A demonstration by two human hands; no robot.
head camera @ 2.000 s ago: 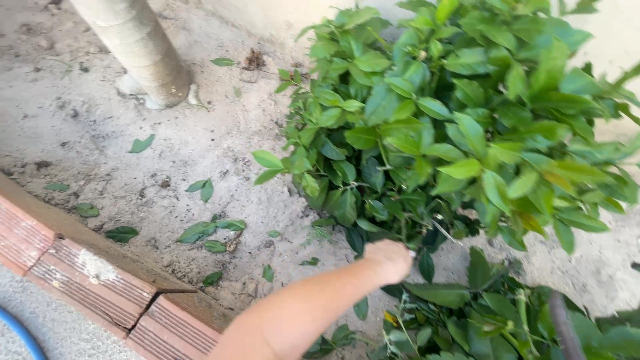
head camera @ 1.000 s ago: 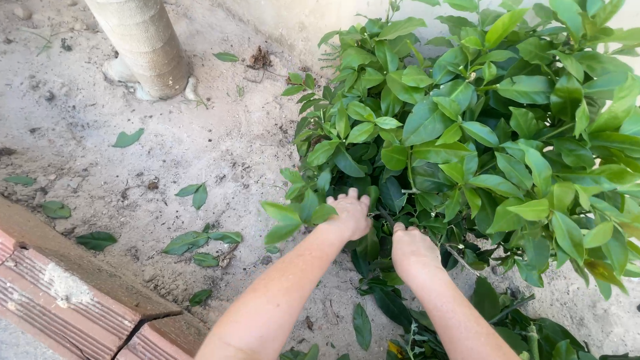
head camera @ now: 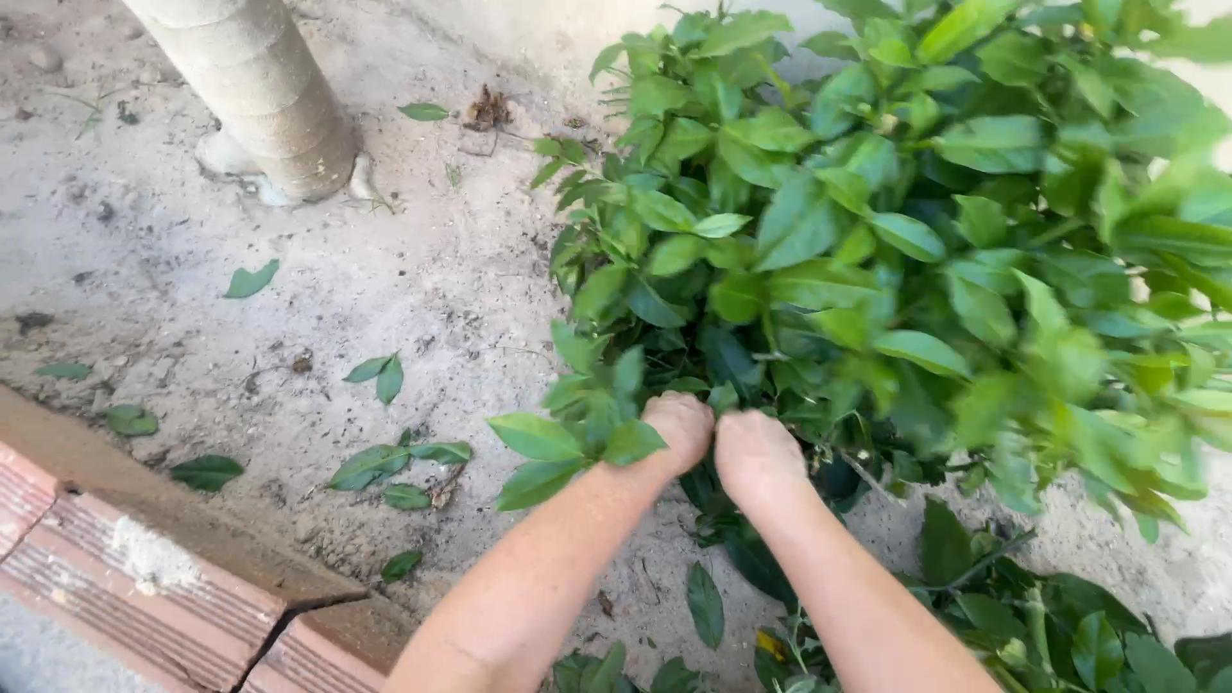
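Note:
A leafy green shrub [head camera: 828,241] fills the upper right of the head view. Both my hands reach into its lower left side, close together. My left hand [head camera: 680,428] is curled at the foliage, with a leafy sprig [head camera: 549,448] lying over and beside its wrist. Just to its right, my right hand [head camera: 756,448] is closed like a fist against the low stems. The fingertips of both hands are hidden by leaves and by the hands themselves, so what they grip cannot be told.
A pale ringed trunk [head camera: 279,96] rises from sandy soil at the upper left. A hollow clay brick border [head camera: 144,587] runs along the lower left. Fallen leaves [head camera: 371,467] lie scattered on the soil. Cut-looking leafy branches [head camera: 1039,616] lie at the lower right, and a pale wall [head camera: 539,38] stands behind.
Two seconds ago only one hand showed, low at the shrub; a second ago both were there, apart. My hands are now closer together, and the shrub's outer leaves are blurred.

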